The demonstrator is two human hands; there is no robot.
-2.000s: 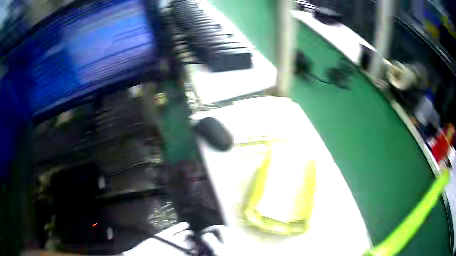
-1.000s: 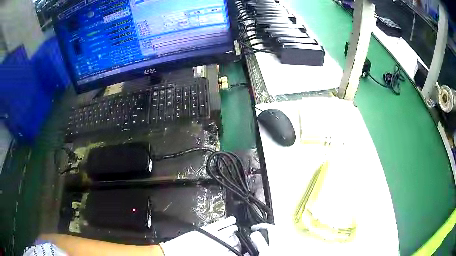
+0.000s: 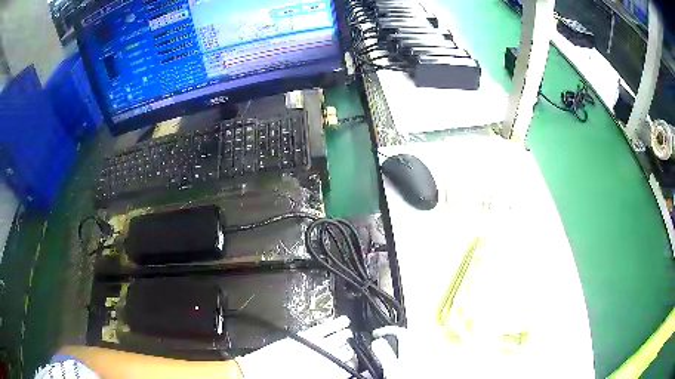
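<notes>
Two black power adapters lie in the dark taped test fixture, one in the upper bay point(image 3: 175, 235) and one in the lower bay point(image 3: 174, 307). The lower one shows a small red light. My left hand point(image 3: 307, 354), in a white glove, reaches in from the lower left, cut off by the bottom edge. Its fingers close around a dark cable bundle point(image 3: 364, 354) right of the lower bay. The lower adapter's cord runs across the glove. The upper adapter's coiled cable point(image 3: 337, 252) lies just above this hand. My right hand is out of the picture.
A monitor point(image 3: 215, 55) and keyboard point(image 3: 207, 155) stand beyond the fixture. A mouse point(image 3: 409, 181) and yellowish slips point(image 3: 460, 281) lie on the white bench. Several adapters point(image 3: 444, 70) are lined up behind. A green belt point(image 3: 570, 215) and bright strap point(image 3: 651, 348) are at right.
The view has swung left from the bench and sharpened, bringing the keyboard and both adapters fully into view. Over the last second my left hand has stayed in nearly the same place at the cable bundle.
</notes>
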